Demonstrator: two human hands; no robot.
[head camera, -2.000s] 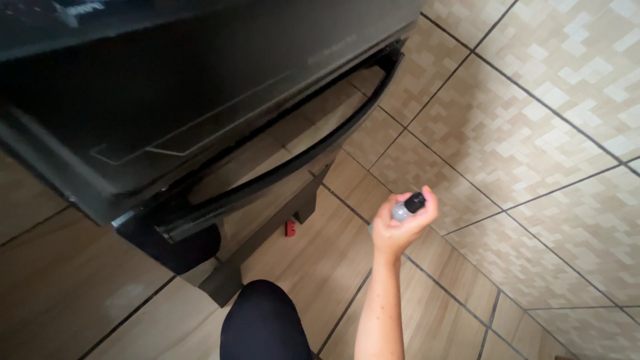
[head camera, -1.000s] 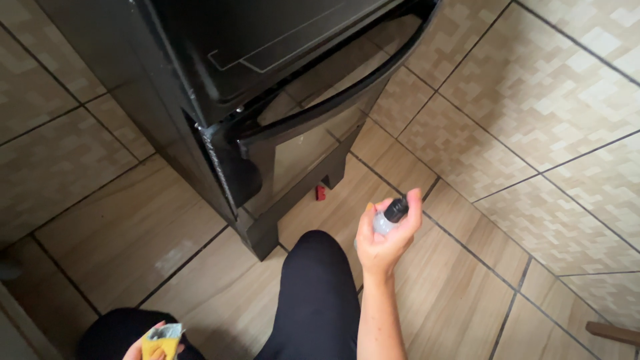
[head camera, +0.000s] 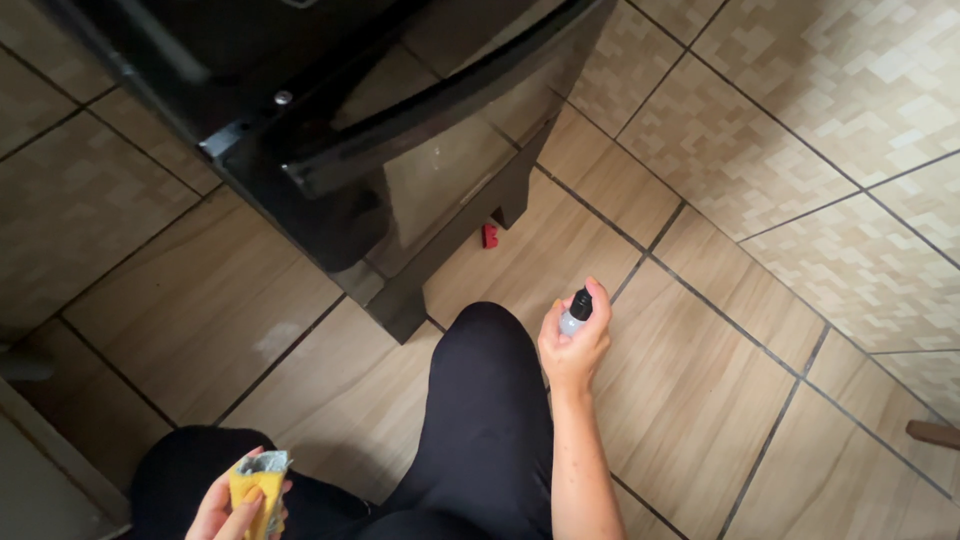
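Observation:
My right hand (head camera: 576, 341) is closed around a small clear bottle (head camera: 571, 322) with a black top, held upright over the floor right of my knee. At the lower left, my left hand (head camera: 232, 506) grips a yellow sponge (head camera: 259, 484) whose upper end is grey and worn or covered with something. In front of me stands a glossy black stove (head camera: 247, 172) with a long curved door handle (head camera: 450, 97). Both hands are apart from the stove.
A small red object (head camera: 490, 236) lies on the wood-look tile floor (head camera: 697, 360) beside the stove's foot. Patterned wall tiles (head camera: 795, 112) rise at the right. A brown wooden piece (head camera: 932, 433) shows at the right edge, and a pale panel (head camera: 52, 465) at the lower left.
My left hand with the yellow sponge, out of view two seconds ago, has come into view at the lower left. My right hand still holds the bottle. The view has shifted.

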